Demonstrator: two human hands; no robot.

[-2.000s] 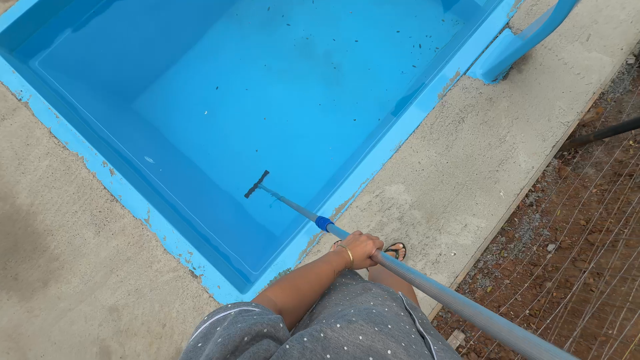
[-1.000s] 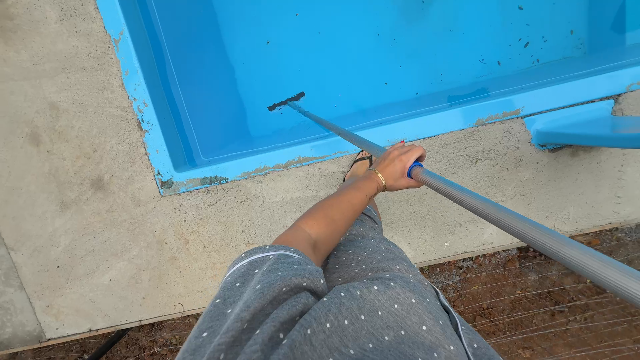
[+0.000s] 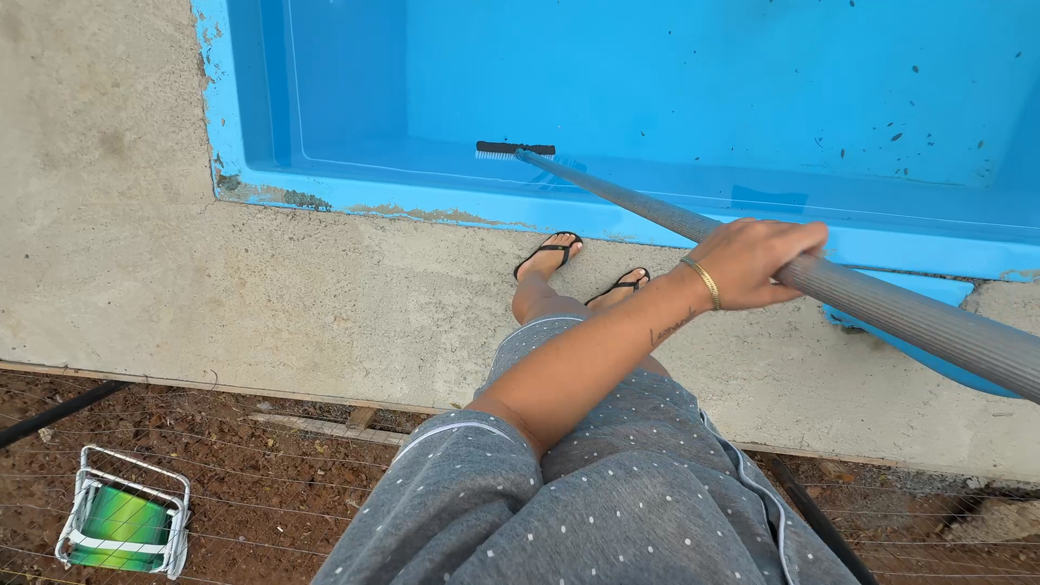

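My left hand, back upward, is closed around a ridged grey telescopic pole. A gold bracelet is on its wrist. The pole slopes down across the pool's near edge to a black pool brush with pale bristles. That brush lies close to the near wall of the blue swimming pool, its bristles toward the edge; how deep it sits I cannot tell. Past my hand, the pole's upper end runs out of the right side of the view. My right hand is not in view.
My feet in black flip-flops stand on the concrete deck beside the chipped pool rim. A blue curved structure rises at the right. Behind me are a wire fence, dark posts, bare soil and a green-and-white folding chair.
The view has swung round strongly. The brush has come nearer the pool's near wall. The blue collar seen earlier on the pole no longer shows. My left hand still grips the pole.
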